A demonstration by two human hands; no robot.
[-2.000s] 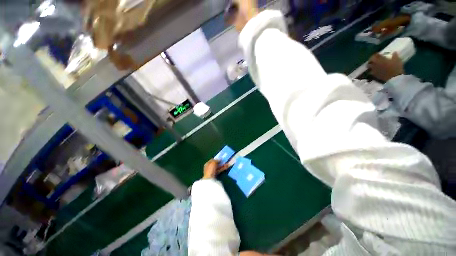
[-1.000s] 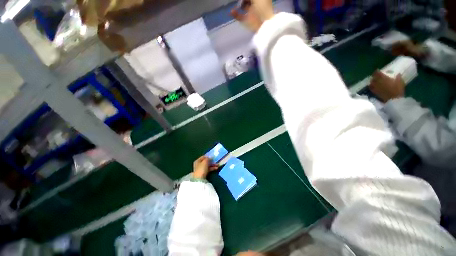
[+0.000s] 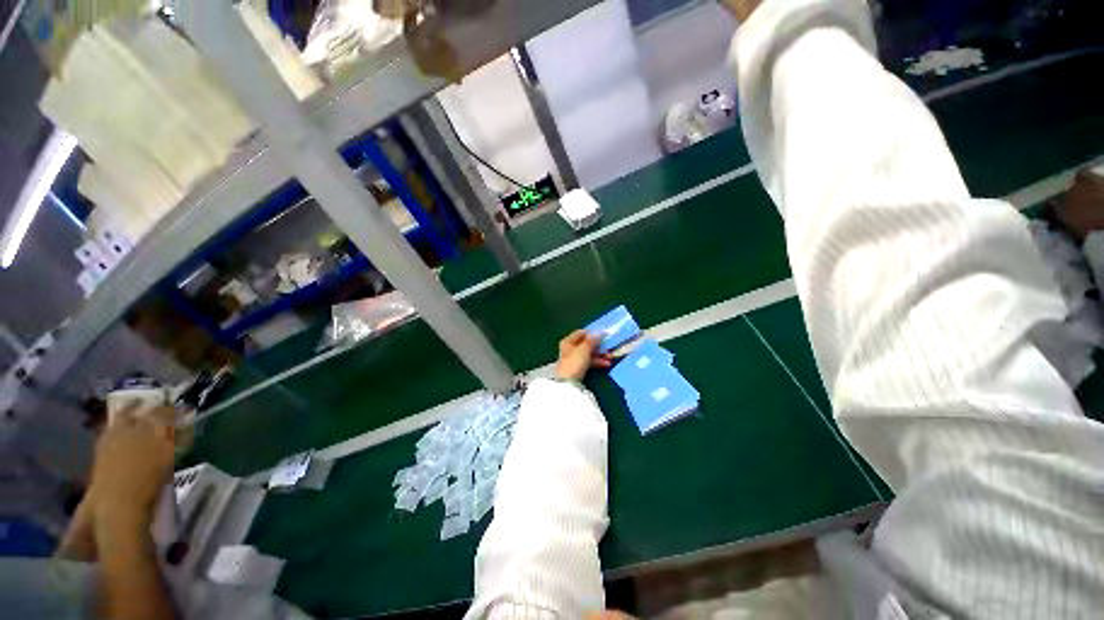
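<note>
My left hand [image 3: 580,355] holds a blue leaflet [image 3: 615,328] by its near edge, above the pale rail. A small fanned stack of blue leaflets [image 3: 660,394] lies on the green bench just right of that hand. A heap of pale blue-white packets [image 3: 463,458] lies left of my left forearm, by the foot of the post. My right arm reaches up to the top edge; only a sliver of my right hand [image 3: 741,7] shows, its fingers cut off by the frame.
A grey post [image 3: 375,230] slants across the view. A white box [image 3: 579,208] stands on the conveyor [image 3: 569,269] near a green-lit display [image 3: 527,196]. Another person's hands [image 3: 131,454] are at left beside white boxes. White bagged pieces [image 3: 1065,291] lie at right.
The view has swung left, bringing the packet heap and the left-side person's hands into sight. My right hand has slipped almost out at the top. My left hand still holds the leaflet.
</note>
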